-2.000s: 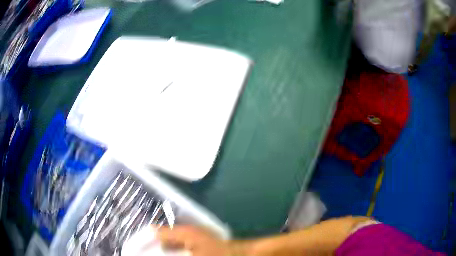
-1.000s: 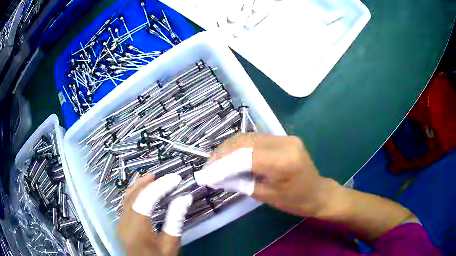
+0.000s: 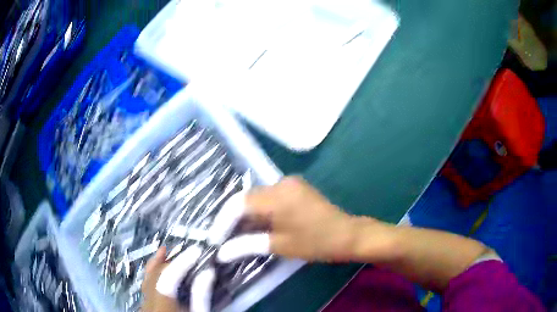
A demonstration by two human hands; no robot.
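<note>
The frame is motion-blurred. The deep white central tray [image 3: 143, 135] is full of silver cylinder units [image 3: 183, 170]. My right hand [image 3: 293, 222] is over its right part, with white coverings on thumb and finger. My left hand [image 3: 174, 277] is at its lower part, fingertips close to the right ones, cut off by the bottom edge. A bright streak, perhaps a thin part, shows near the fingertips of both hands; blur hides whether either holds it.
A shallow white tray [image 3: 293, 97] with a few thin pieces lies beyond. A blue tray [image 3: 131, 46] holds blurred metal parts. The smaller left tray [image 3: 40, 222] holds silver parts. Blue bins [image 3: 67, 58] stand far left. A red stool [image 3: 513, 116] stands on the blue floor [image 3: 519, 213].
The view has shifted, so the trays sit lower and further left and more of the stool shows. Both hands are still over the central tray; the right thumb and finger now show apart.
</note>
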